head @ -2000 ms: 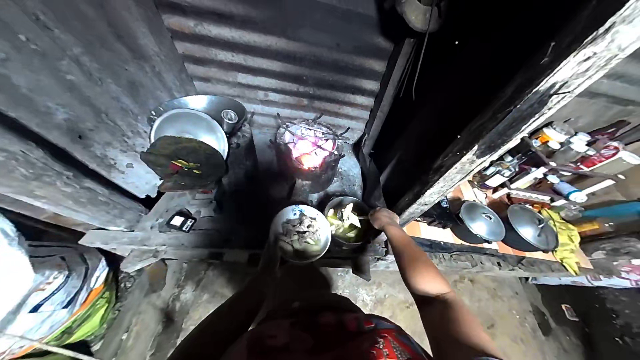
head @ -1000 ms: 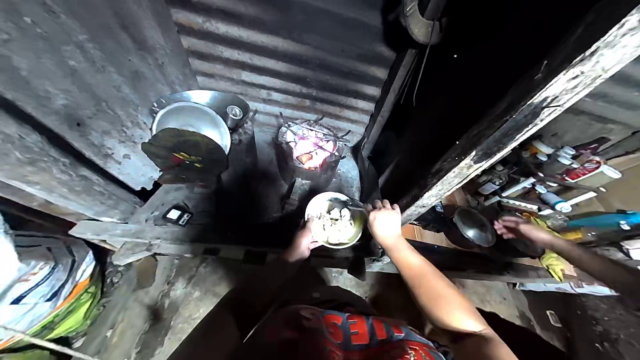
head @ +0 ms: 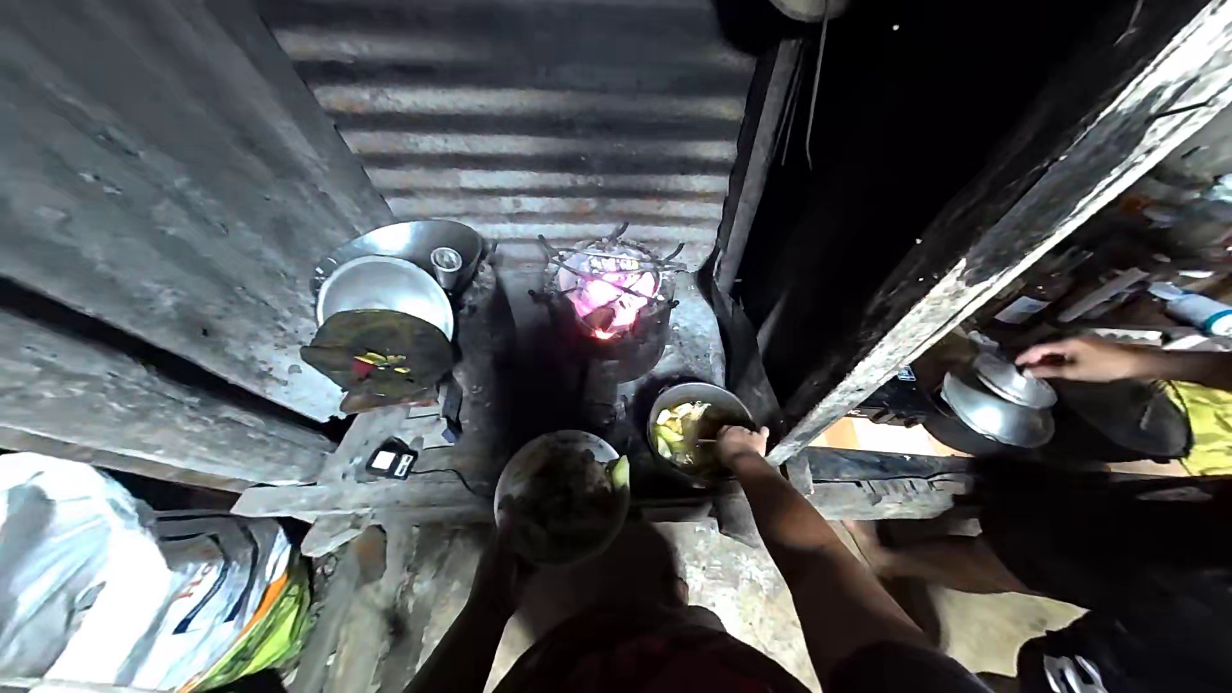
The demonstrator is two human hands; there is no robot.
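Observation:
With my left hand (head: 508, 563), dark and in shadow, I hold a round metal bowl (head: 561, 496) by its lower left rim; a pale green piece lies at its right edge and the rest of its inside is dark. My right hand (head: 741, 443) is closed at the right rim of a metal pot (head: 701, 390), apparently on a utensil that reaches into it. Pale green and yellowish pieces (head: 681, 428) sit in liquid in that pot. Behind both vessels, a round stove (head: 616, 298) with glowing coals has bent metal bars across its top.
At the left stand a large pan (head: 423, 236), a metal basin (head: 385, 289) and a dark round board (head: 380, 351) with small colored pieces. A small black device (head: 393, 459) lies near the wooden ledge (head: 385, 499). On the right, another person's hand (head: 1078, 359) touches a pot lid (head: 1015, 380).
The bowl in my left hand has moved left, away from over the pot, and the pot's contents show. My right hand has lowered to the pot. The other person's hand has reached the lid.

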